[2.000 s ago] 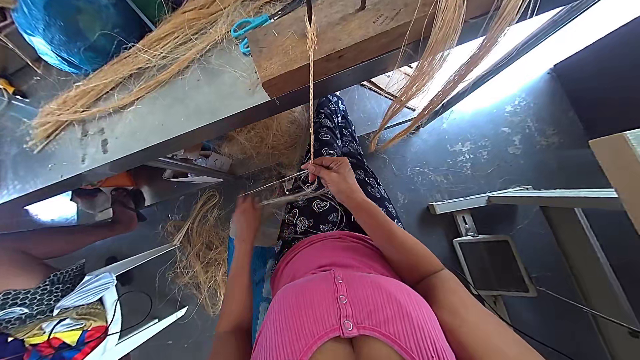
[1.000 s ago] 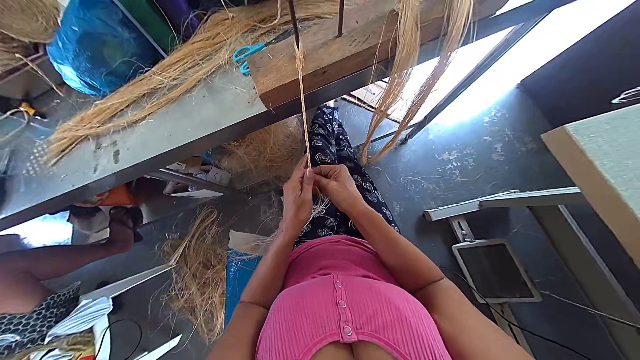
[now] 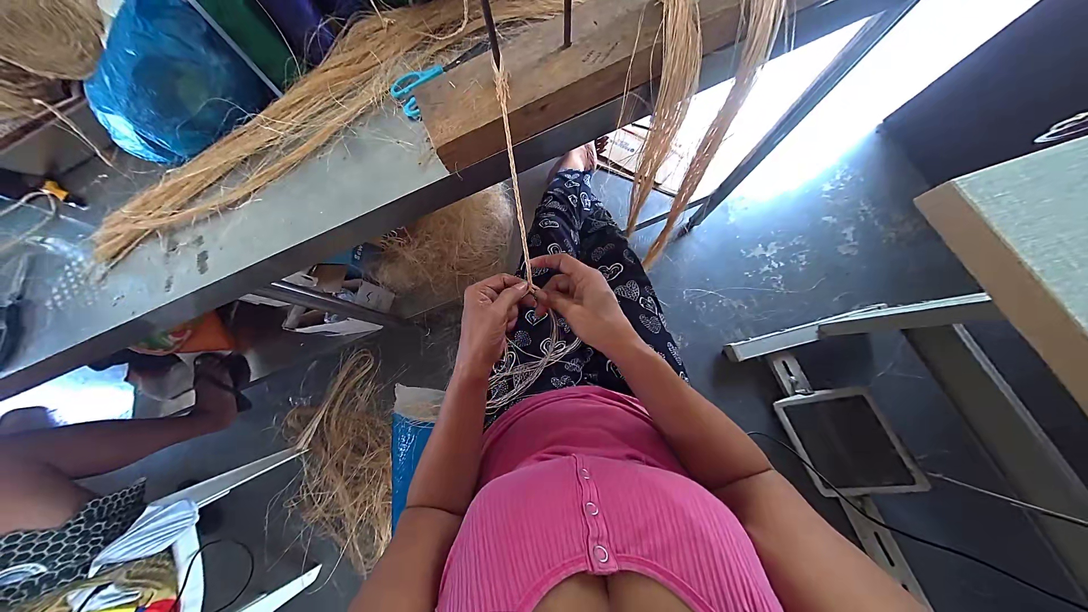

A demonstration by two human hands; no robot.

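A thin braided cord of tan plant fibre (image 3: 515, 183) runs taut from a dark metal rod (image 3: 490, 32) on a wooden block (image 3: 544, 85) down to my hands. My left hand (image 3: 491, 319) pinches its lower end between thumb and fingers. Close beside it, my right hand (image 3: 580, 302) grips the strands at the same spot, its index finger near the cord. Loose pale strands (image 3: 535, 361) hang below both hands over my patterned trousers. The exact crossing of strands is hidden by the fingertips.
Long fibres (image 3: 280, 127) and blue-handled scissors (image 3: 415, 82) lie on the metal bench (image 3: 255, 225). Fibre hanks (image 3: 671, 102) hang off the block. A fibre heap (image 3: 340, 467) is on the floor at left, near another person's leg (image 3: 102, 442). A board edge (image 3: 1011, 263) juts in at right.
My left hand, out to the left and apart from the right two seconds ago, has come in to the cord's lower end beside my right hand. The strands stretched between the hands now hang loose.
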